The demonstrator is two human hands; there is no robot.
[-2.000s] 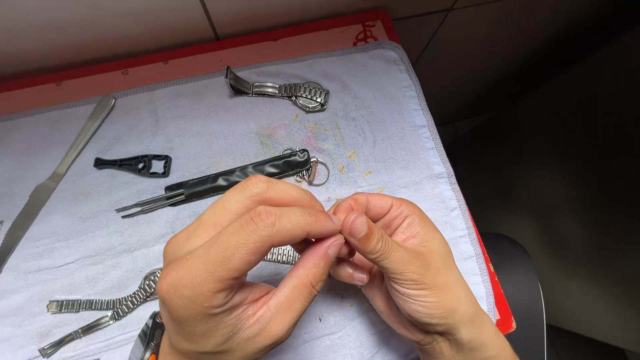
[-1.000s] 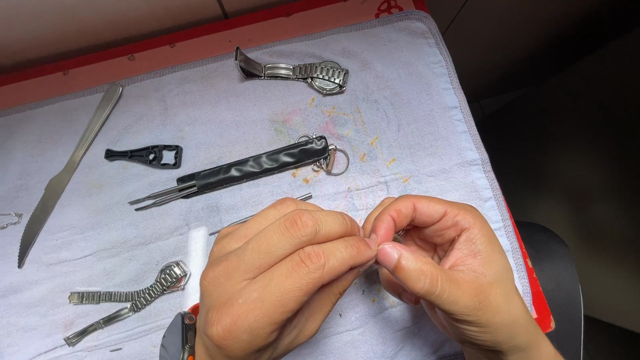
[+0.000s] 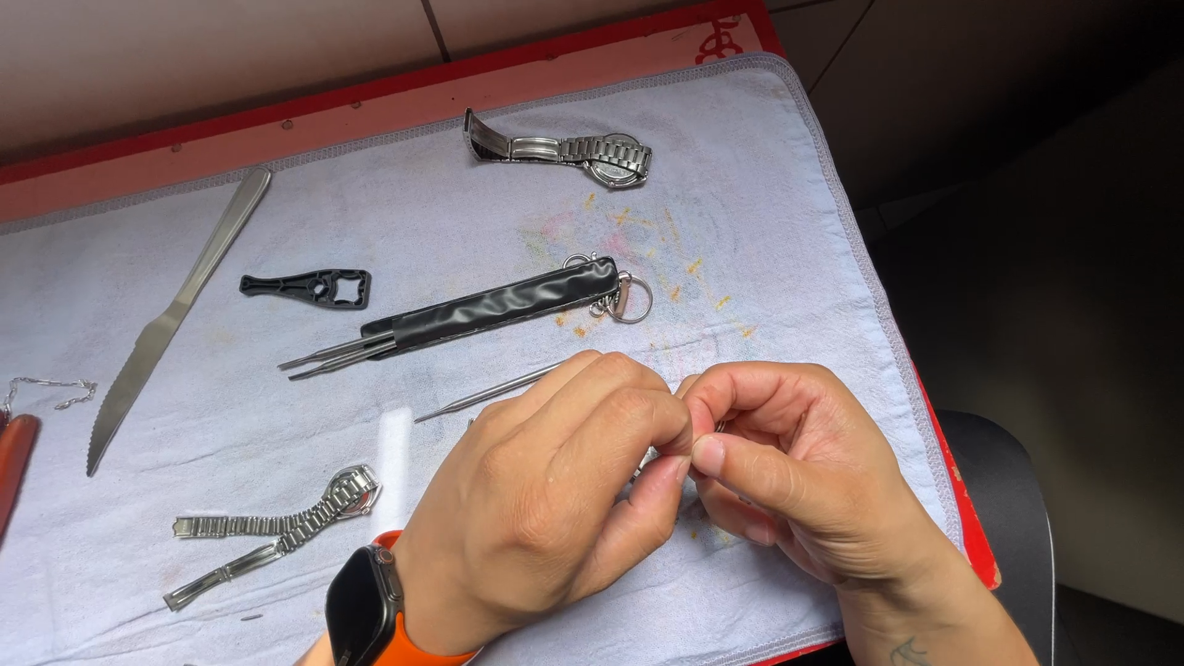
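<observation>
My left hand [image 3: 564,481], with a smartwatch on an orange band [image 3: 363,601] at its wrist, meets my right hand [image 3: 795,462] fingertip to fingertip at lower centre right. Both thumbs and forefingers pinch at one spot; what lies between them is too small or hidden to name. A bit of metal shows behind the fingers. Just beyond my left knuckles a thin pointed metal rod [image 3: 490,392] lies partly covered. A black sleeve [image 3: 509,301] with metal picks and key rings lies farther back. A white strip [image 3: 395,462] lies left of my left hand.
A metal-band wristwatch [image 3: 606,157] lies at the back, another [image 3: 319,509] at lower left. A black plastic bottle opener [image 3: 310,287] and a serrated table knife [image 3: 176,310] lie left on the pale cloth [image 3: 444,222]. A thin chain [image 3: 55,384] and a reddish-brown handle [image 3: 17,462] are at the far left.
The thin rod, hidden two seconds ago, shows beyond my left hand. My fingertips stay together throughout. The view has shifted.
</observation>
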